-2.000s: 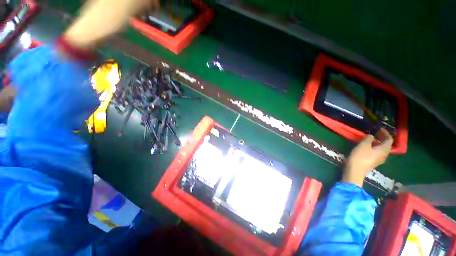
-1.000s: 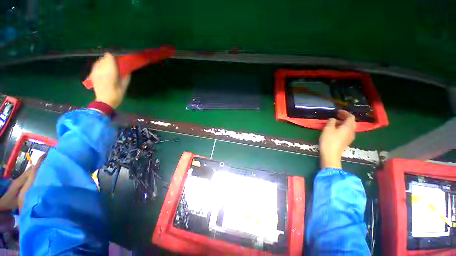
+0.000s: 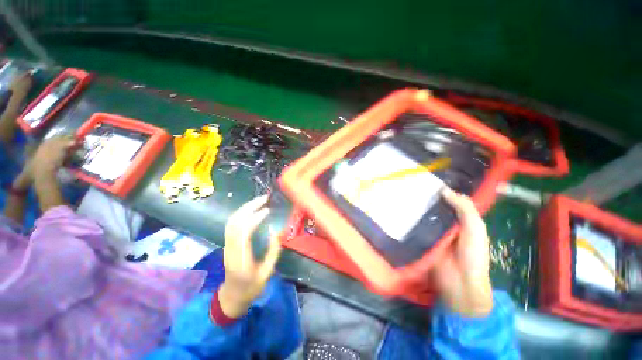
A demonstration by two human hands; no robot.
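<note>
My right hand (image 3: 464, 260) grips the near right side of a red foam tray (image 3: 345, 242), raised and tilted above the bench. It holds an open tablet unit (image 3: 422, 246) with a white battery (image 3: 387, 190) and an orange-yellow flex cable (image 3: 405, 174) across it. My left hand (image 3: 248, 256) is raised left of the tray, fingers apart; whether its fingertips touch the tray corner or a small dark thing there is unclear. Another red tray (image 3: 320, 249) lies partly hidden underneath. The picture is blurred.
A tangled black pile (image 3: 257, 151) and a yellow flex bundle (image 3: 193, 162) lie left of the trays. A coworker in purple (image 3: 91, 281) works at a tray (image 3: 137, 172) at left. Another tray (image 3: 552, 260) stands at right; one (image 3: 556, 151) lies behind the raised tray.
My right hand has come back from the belt and now holds a tray up before me. My left hand has let go of the red piece at far left and moved near this tray. The view has shifted.
</note>
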